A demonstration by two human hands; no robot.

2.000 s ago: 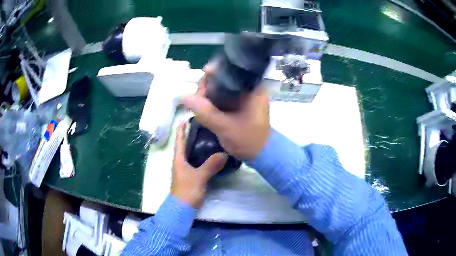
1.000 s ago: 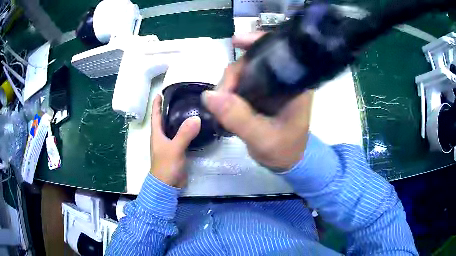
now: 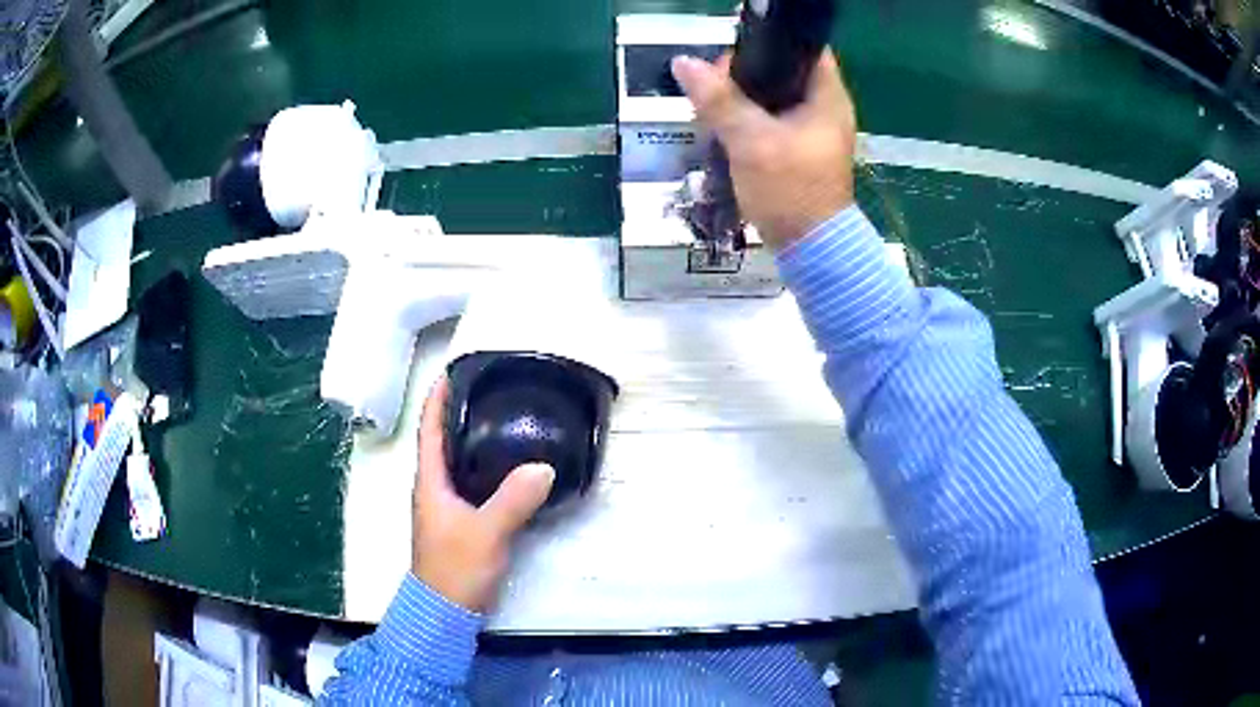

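My left hand (image 3: 467, 518) holds the glossy black domed front (image 3: 532, 425) of a white PTZ dome camera, thumb on the dome. The camera's white bracket arm (image 3: 373, 339) lies to the left on the white mat (image 3: 746, 511). My right hand (image 3: 788, 152) grips the black electric screwdriver (image 3: 781, 49), upright over the screw feeder (image 3: 663, 138). The driver's lower end is at the shiny pick-up front (image 3: 709, 214). Screws are too small to make out.
Another white camera (image 3: 321, 166) with a black ball stands at back left. Open camera housings (image 3: 1181, 421) with white brackets stand at right. White parts (image 3: 214, 663) show in a carton at lower left. Tools, bags and cables crowd the left side.
My right hand and the screwdriver have moved from beside the dome back to the screw feeder. My left hand has stayed on the dome; the view has shifted.
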